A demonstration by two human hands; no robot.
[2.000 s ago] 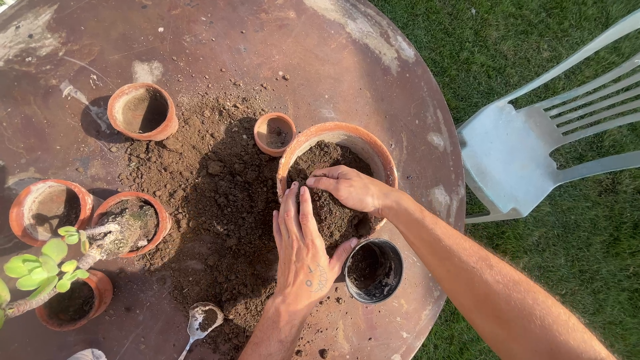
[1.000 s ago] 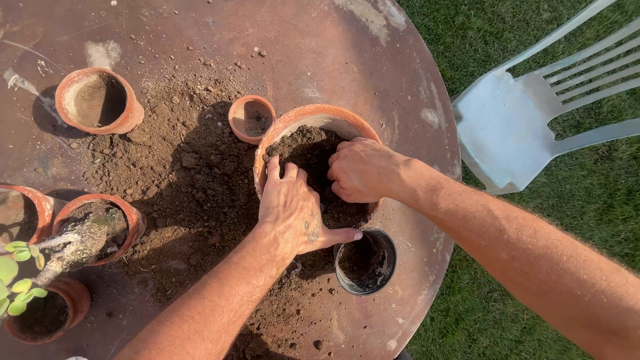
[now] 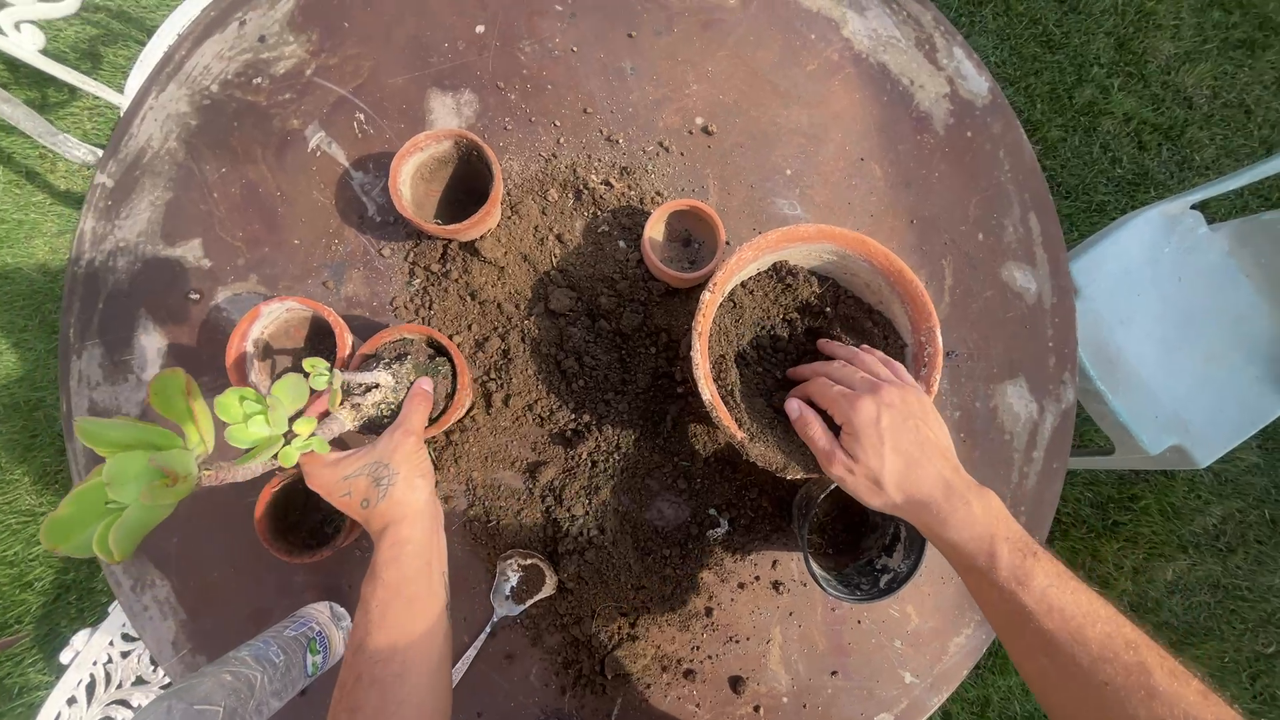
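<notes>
My left hand (image 3: 375,465) grips the root ball and stem base of a succulent plant (image 3: 150,475), thumb on top of the soil; the root ball rests in or over a terracotta pot (image 3: 458,400) at the left. Its leafy stem leans out to the left. My right hand (image 3: 870,420) lies inside the large terracotta pot (image 3: 925,310), fingers spread a little on the dark soil (image 3: 770,310). Just below that pot stands a black plastic pot (image 3: 865,555), partly behind my right wrist.
Loose soil (image 3: 610,400) is heaped mid-table. Around it are a small terracotta pot (image 3: 684,243), more terracotta pots (image 3: 447,185), a metal spoon (image 3: 520,583) with soil and a plastic bottle (image 3: 260,665). Chairs (image 3: 1180,330) stand at the round table's (image 3: 750,110) edge.
My left hand has left the large pot and moved left onto the plant's root ball. My right hand stays in the large pot, its fingers now resting on the soil. The view has shifted left.
</notes>
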